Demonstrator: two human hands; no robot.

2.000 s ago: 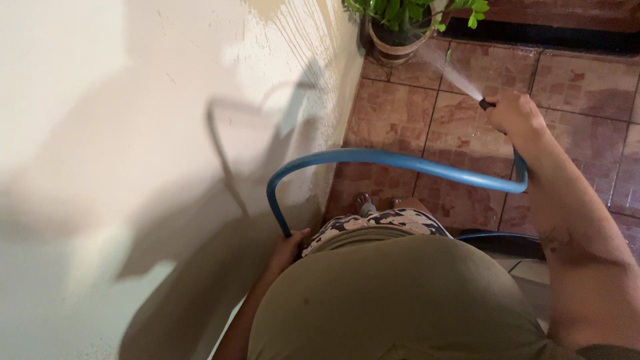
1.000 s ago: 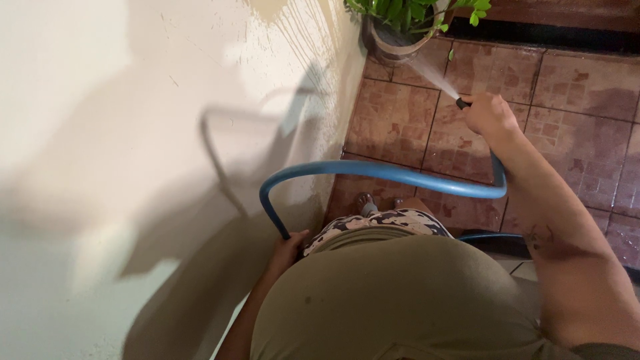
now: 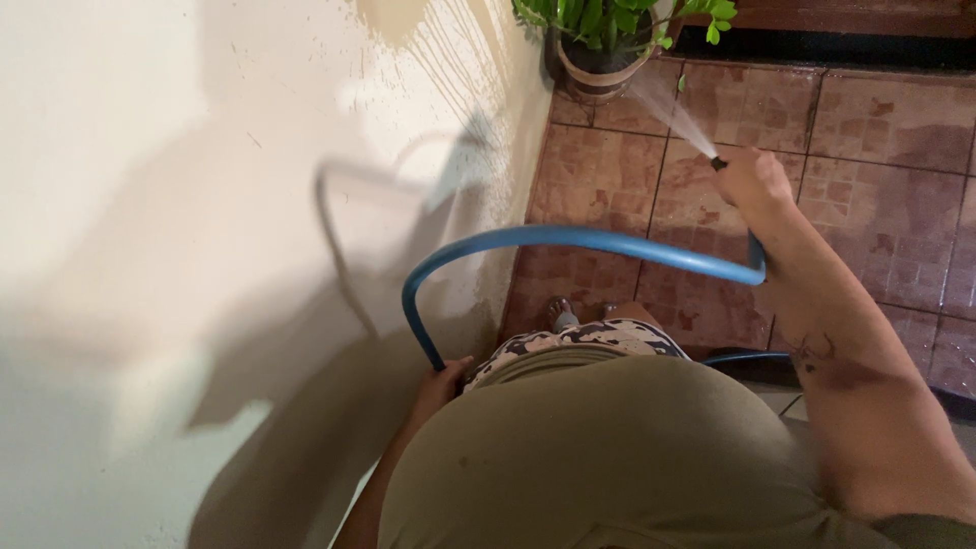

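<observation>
My right hand (image 3: pixel 755 179) grips the end of a blue garden hose (image 3: pixel 564 236) by its dark nozzle (image 3: pixel 717 162). Water (image 3: pixel 679 118) sprays from the nozzle up and left toward a potted plant (image 3: pixel 610 19) with green leaves. The spray reaches the front of the round pot (image 3: pixel 598 78), at its rim. From my right hand the hose bends sharply, then arcs leftward and down to my left hand (image 3: pixel 450 381), which is closed around it beside my hip. My body partly hides the left hand's grip.
A pale, stained wall (image 3: pixel 267 229) runs along the left, close to my left arm. Wet reddish floor tiles (image 3: pixel 724 221) lie ahead and to the right. A brown step (image 3: pixel 854 19) with a dark strip below it is at the top right. More blue hose (image 3: pixel 747 356) lies behind my right forearm.
My right hand moved left, nearer the pot, between the first and second frames, then shifted slightly back to the right. The spray still runs. My left hand stays at my hip.
</observation>
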